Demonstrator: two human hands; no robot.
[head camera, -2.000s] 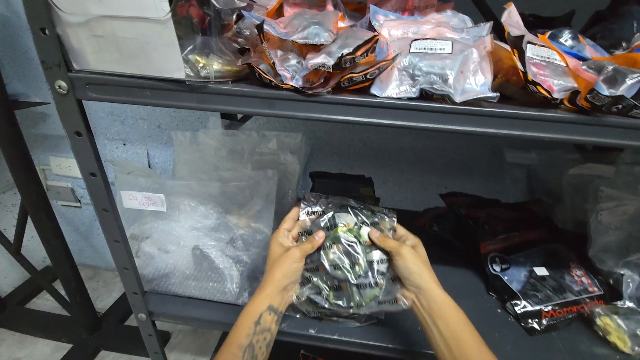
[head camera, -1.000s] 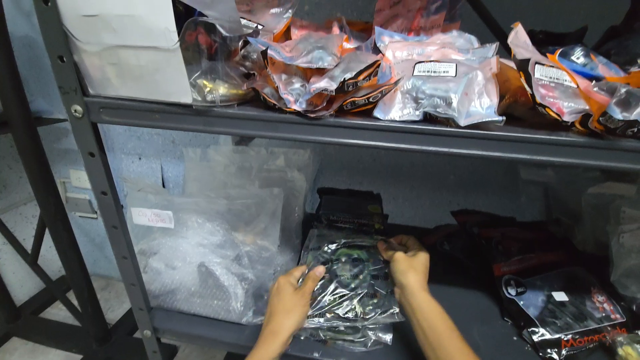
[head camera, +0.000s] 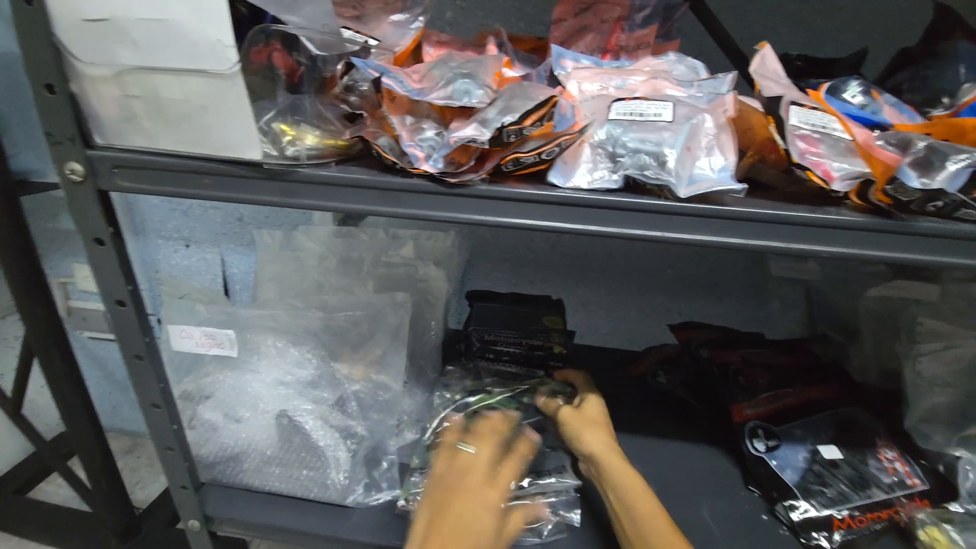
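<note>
A clear plastic packet with dark print and greenish contents (head camera: 476, 400) lies on the lower metal shelf (head camera: 656, 488), over another clear packet (head camera: 545, 518). My left hand (head camera: 476, 473), blurred and wearing a ring, is over its front part with fingers spread. My right hand (head camera: 576, 412) pinches the packet's far right corner between thumb and fingers. Just behind stands a black printed package (head camera: 515, 328).
Left of my hands lean large clear bags with bubble wrap (head camera: 267, 427), one with a handwritten label. Black motorcycle-part packets (head camera: 846, 465) lie at the right. Above runs the upper shelf's edge (head camera: 488, 210), loaded with silver-and-orange bags (head camera: 648, 137) and a white box (head camera: 152, 84).
Both hands held the packet up by its sides two seconds ago; now it is down on the shelf. My left hand has moved from its left edge onto its top.
</note>
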